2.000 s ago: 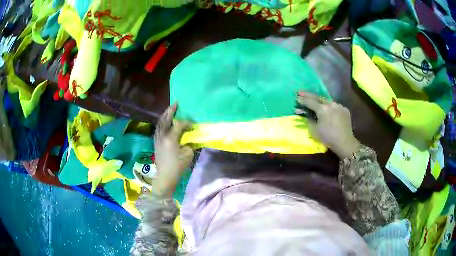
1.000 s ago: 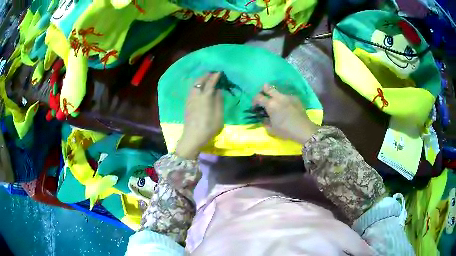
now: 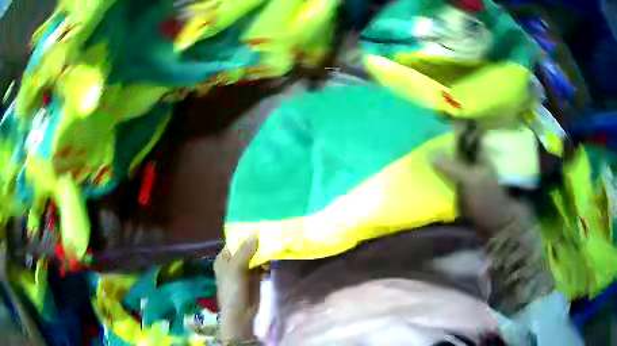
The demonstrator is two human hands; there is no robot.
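The plush hat (image 3: 338, 155) lies in front of me, plain green side up, its yellow band (image 3: 365, 203) along the near edge, rising to the right. My left hand (image 3: 237, 284) grips the band's lower left corner, fingertips on top. My right hand (image 3: 480, 192) is blurred at the band's right end, its fingers over the edge. A dark shape by those fingers may be thread snips, but it is too blurred to tell.
Heaped green and yellow hats (image 3: 135, 121) fill the upper left. A hat with a face (image 3: 487, 88) lies upper right, near a pale card (image 3: 511, 159). A red stick (image 3: 147, 184) is on the dark table (image 3: 196, 176). More hats (image 3: 162, 304) lie lower left.
My hands have moved apart from the hat's middle to its two sides. The hat has tilted, right end up. The view has shifted and blurred.
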